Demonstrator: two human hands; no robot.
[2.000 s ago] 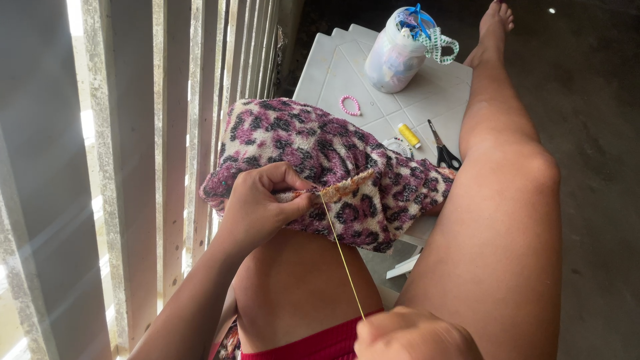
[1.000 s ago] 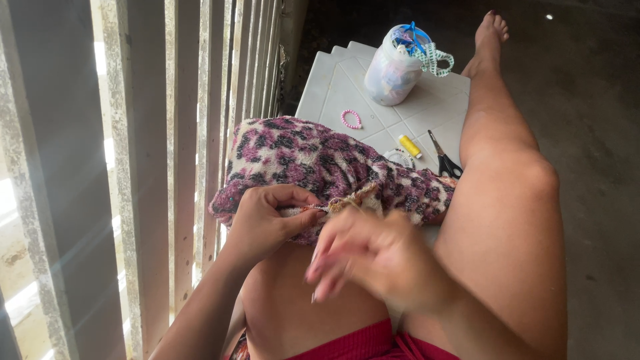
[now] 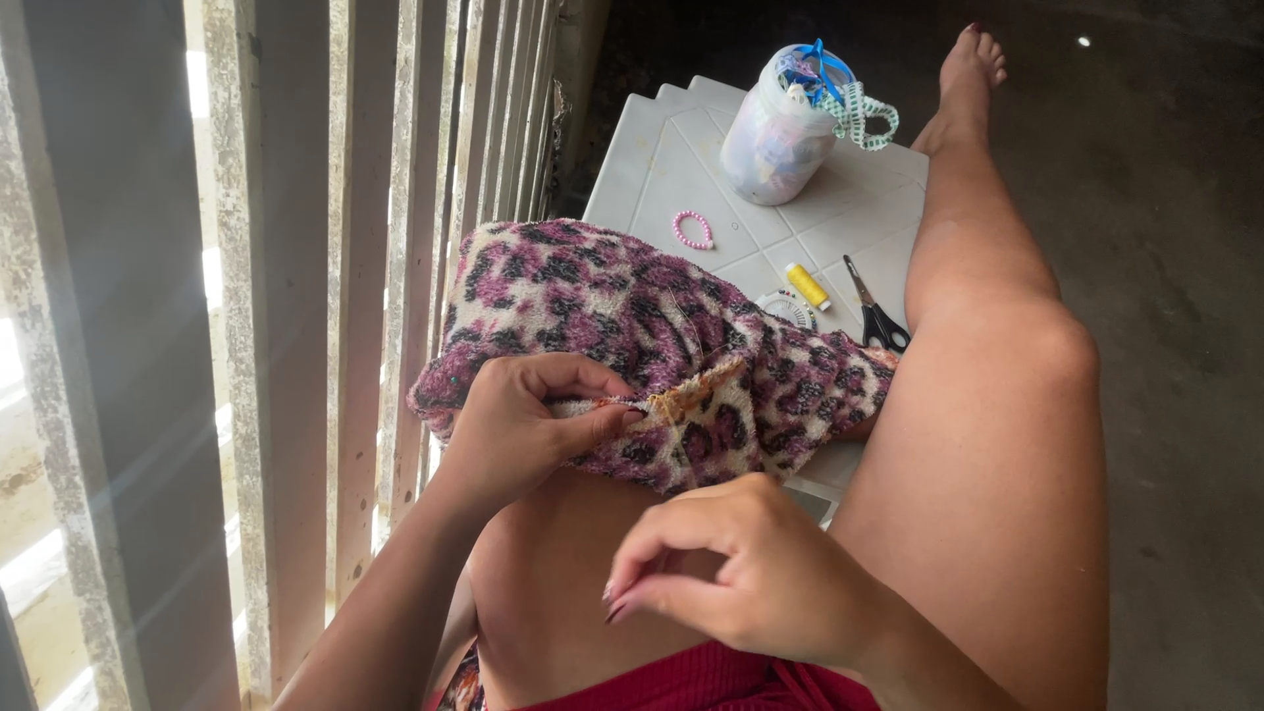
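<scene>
A fleecy leopard-print cloth (image 3: 612, 286) in purple, black and cream lies over my lap and the table's near end. My left hand (image 3: 553, 405) pinches its folded edge between thumb and forefinger, just left of a seam sewn with yellow-orange thread (image 3: 681, 395). Nearer to me, above my thigh, my right hand (image 3: 721, 563) is bent with thumb and fingertips brought together; whether a needle is between them cannot be told. A fine loose thread (image 3: 688, 321) lies across the top of the cloth.
On the white plastic table (image 3: 662, 148) are a jar (image 3: 775, 143) of ribbons and trims, a pink beaded bracelet (image 3: 693, 229), a yellow thread spool (image 3: 808, 286), a pin wheel (image 3: 787, 308) and black-handled scissors (image 3: 874, 311). A slatted railing (image 3: 341, 296) runs along the left.
Two seconds ago a taut yellow thread ran from the cloth to my right hand low in view; no taut thread shows now. My right hand has moved closer to the cloth, while my left still pinches its edge.
</scene>
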